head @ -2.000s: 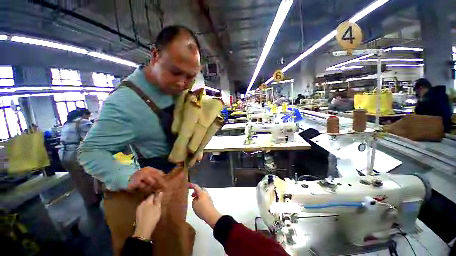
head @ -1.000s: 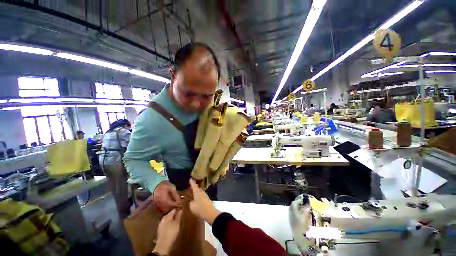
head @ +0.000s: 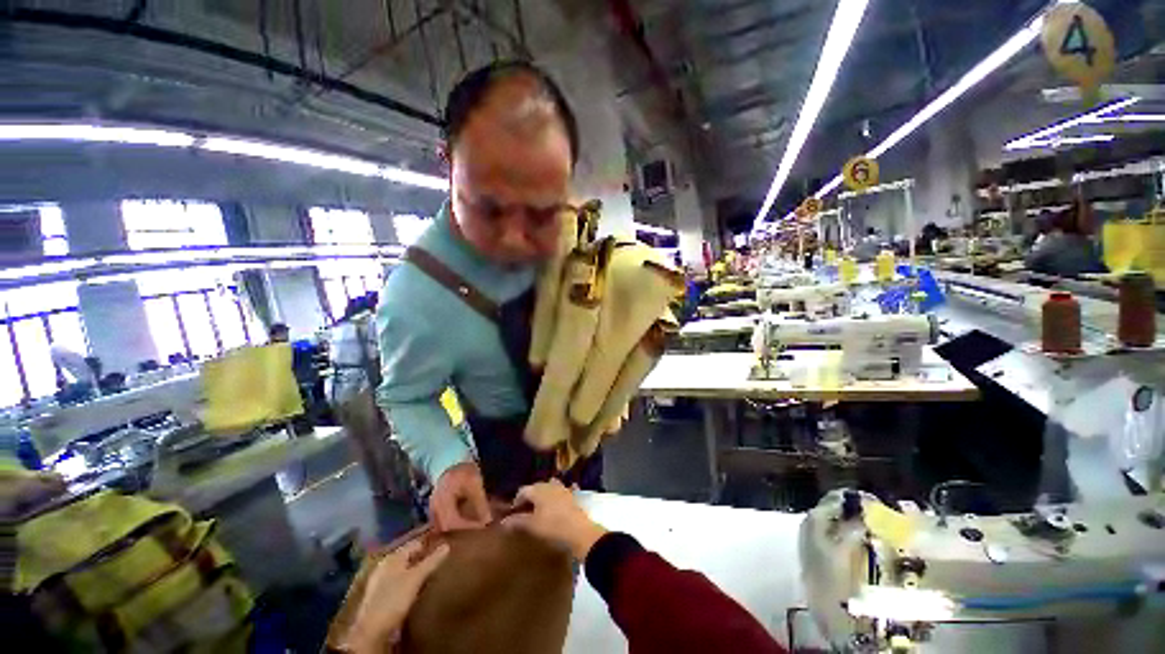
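A brown bag body [head: 492, 590] hangs in front of me at the left end of the white table, its upper edge towards the other person. My left hand [head: 394, 590] grips the bag's edge on the left side. My right hand [head: 552, 516] pinches the upper edge on the right, its dark cuff and red sleeve reaching in from the lower right. Another person's hand [head: 460, 498] touches the same edge between my hands. The bag's lower part is cut off by the picture's rim.
A person [head: 441, 332] in a teal top stands opposite, with yellow-tan pieces [head: 601, 345] over one arm. A white sewing machine [head: 997, 569] stands on the white table [head: 696, 562] at right. Yellow-green pieces [head: 128, 575] are heaped at lower left.
The view has swung left. My hands have moved apart along the bag's upper edge, and the bag now shows a broader, rounded side. The other person's hand stays at the edge.
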